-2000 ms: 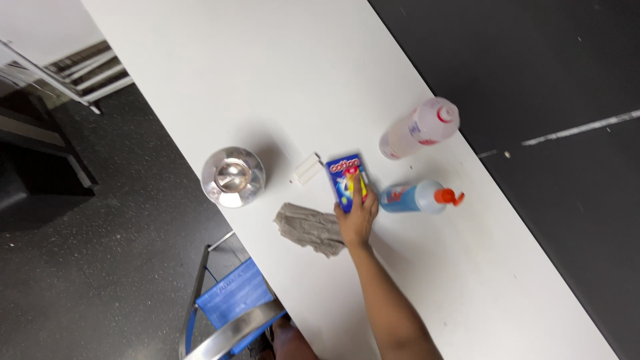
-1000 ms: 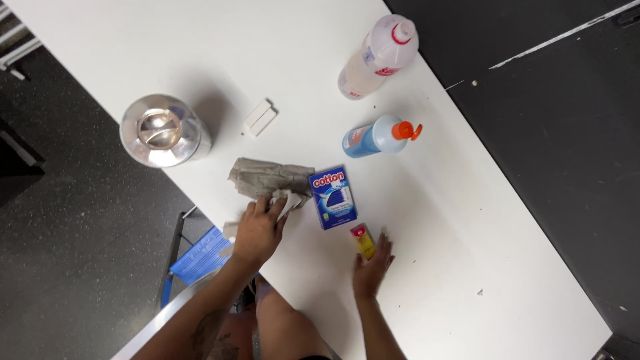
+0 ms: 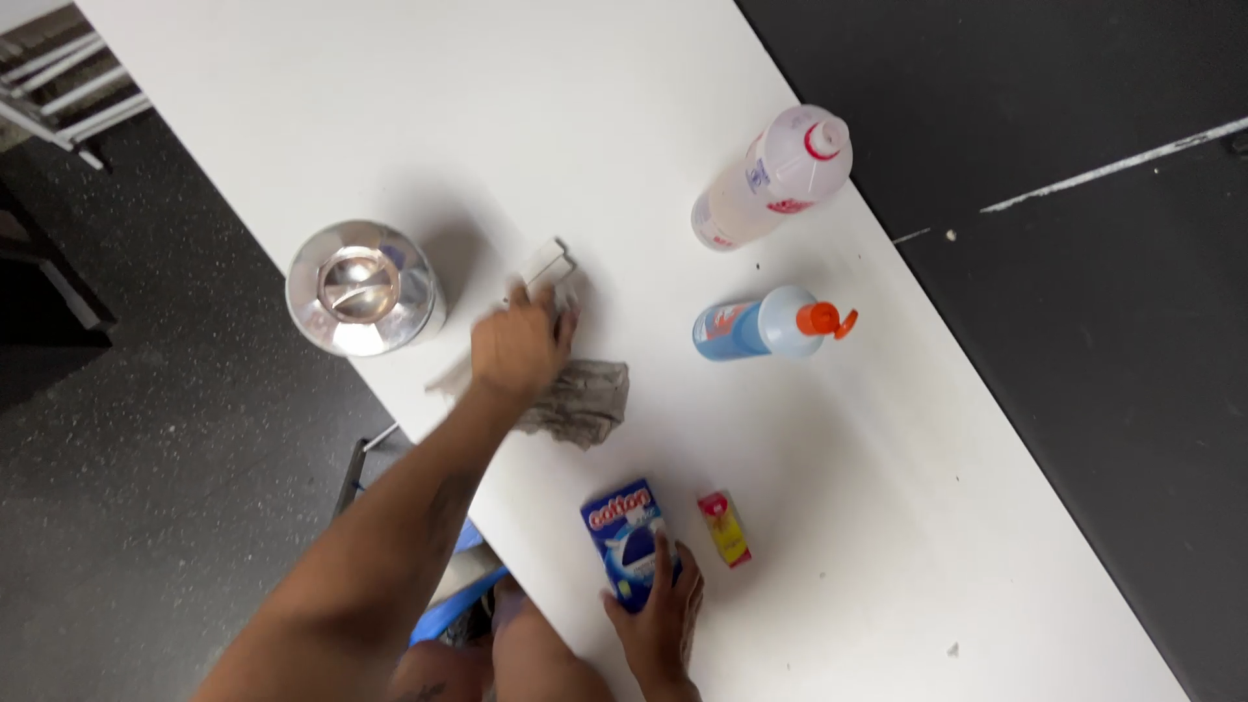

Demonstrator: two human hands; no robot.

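My left hand (image 3: 522,341), slightly blurred, reaches over a crumpled grey-brown cloth (image 3: 590,400) to a small white block (image 3: 548,265); something pale shows at its fingers, and whether it grips anything is unclear. My right hand (image 3: 663,600) rests on a blue cardboard box (image 3: 624,536) marked "cotton", thumb and fingers at its lower end. A small yellow and red box (image 3: 724,528) lies just right of that box. Further up lies a bottle of blue liquid (image 3: 746,330) with an orange flip cap, and above it a clear bottle (image 3: 770,180) with a red neck ring.
A shiny metal canister (image 3: 363,288) with a lid stands at the left edge of the white table (image 3: 877,468). Below that edge is a blue folding chair (image 3: 444,619). A white metal rack (image 3: 73,88) stands at the upper left. A dark surface borders the table's right side.
My left hand has moved from the cloth's lower edge to the white block. My right hand has left the small yellow and red box and is now on the blue box.
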